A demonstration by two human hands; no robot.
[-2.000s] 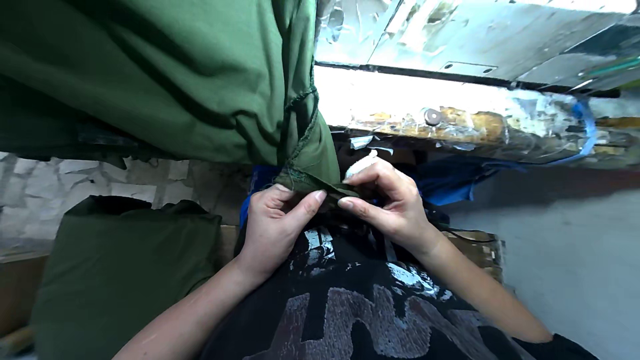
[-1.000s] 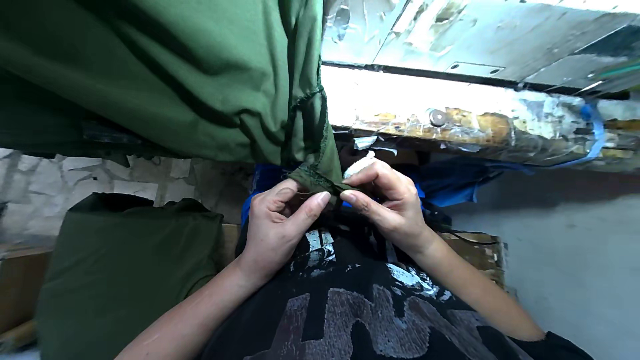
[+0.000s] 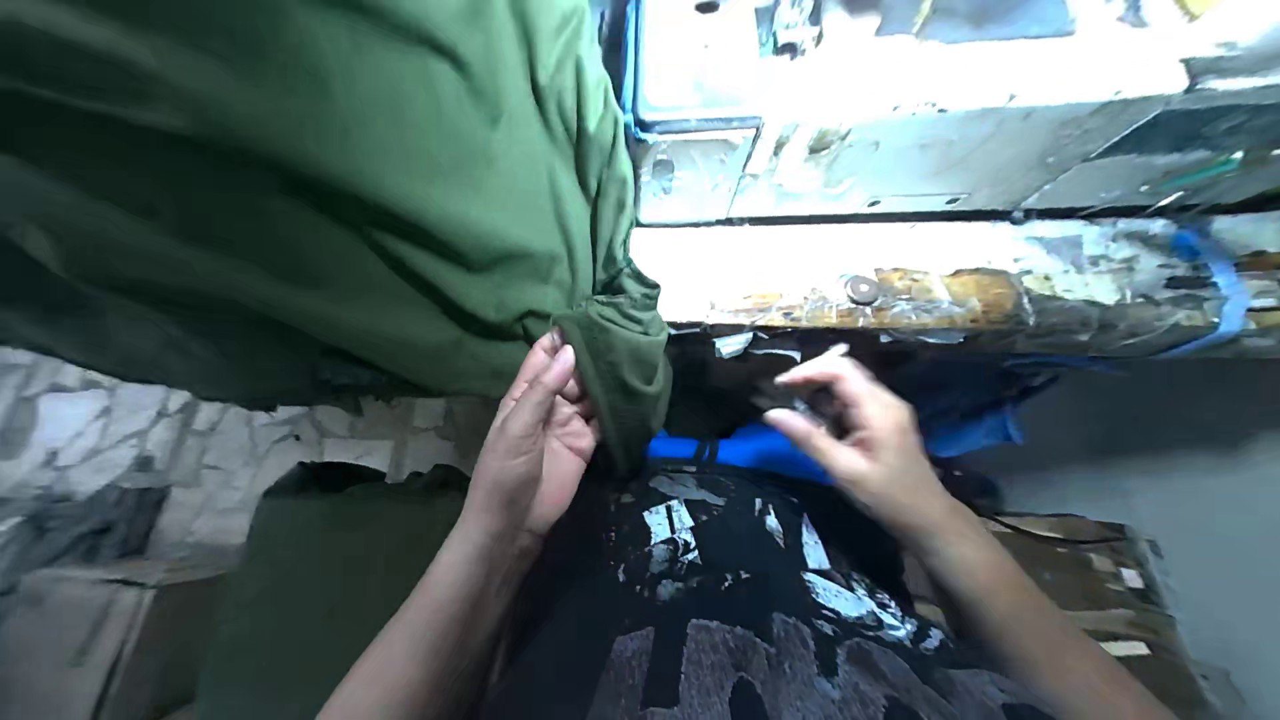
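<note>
A large piece of dark green fabric hangs over the left side and the edge of the table. My left hand pinches its hemmed lower corner between thumb and fingertips. Overlock-like stitching runs down the fabric's right edge to that corner. My right hand is apart from the fabric, to its right, with thumb and index finger curved. Something small and dark shows at its fingers, blurred, so I cannot tell what it is or whether it is held.
A sewing machine's pale metal bed lies along the top right, above a worn wooden table edge with a blue strip tied around it. More green fabric lies at lower left, near a cardboard box. Blue cloth hangs below the table.
Both hands were together at the green fabric's corner. My right hand has let go and moved away to the right, while my left hand still grips the corner, which now hangs folded over.
</note>
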